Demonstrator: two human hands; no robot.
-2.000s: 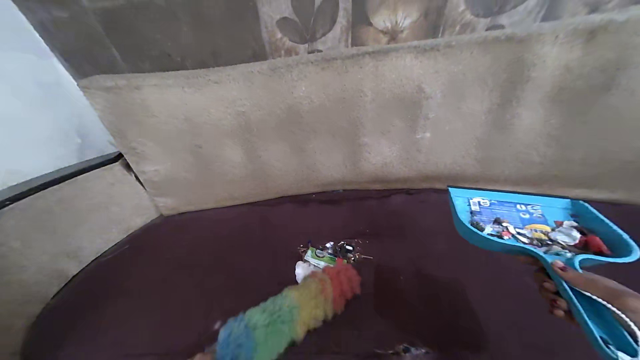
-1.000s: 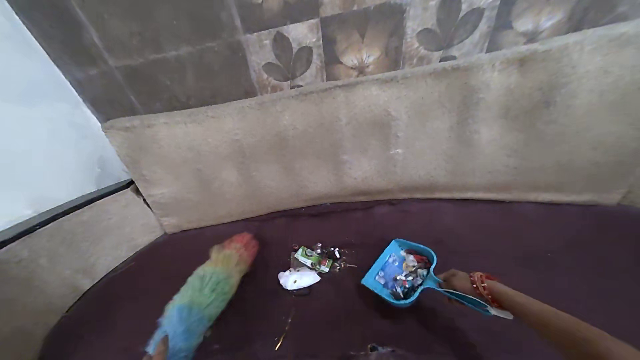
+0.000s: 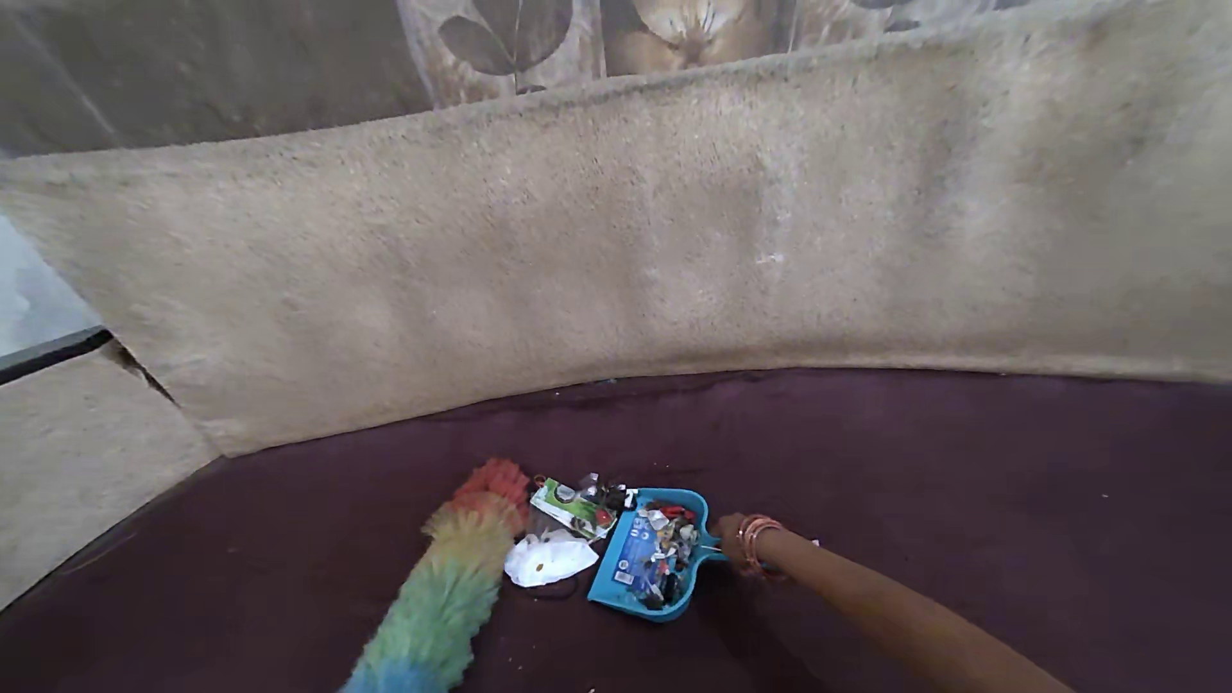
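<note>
My right hand (image 3: pixel 736 541), with bangles at the wrist, grips the handle of a blue plastic dustpan (image 3: pixel 698 502) that lies on the dark maroon surface. Mixed litter and a blue printed wrapper (image 3: pixel 639 551) fill the pan. Just left of its front lip lie a green and white wrapper (image 3: pixel 575 507), a crumpled white piece (image 3: pixel 550 558) and small dark scraps (image 3: pixel 606 492). A rainbow-coloured fluffy duster (image 3: pixel 452 568) reaches up from the bottom edge, its red tip touching or nearly touching this litter. My left hand is out of view below the duster's blue end.
Behind the maroon surface (image 3: pixel 914 481) rises a beige fabric backrest (image 3: pixel 597 241), with a patterned tiled wall (image 3: pixel 241 67) above it. A beige side panel (image 3: pixel 87 452) closes off the left. Small crumbs dot the surface near the bottom middle.
The dustpan has come from the far right to the litter pile. The duster swung left of the pile, then back against its left side. The left hand, partly seen a second ago, has left the view.
</note>
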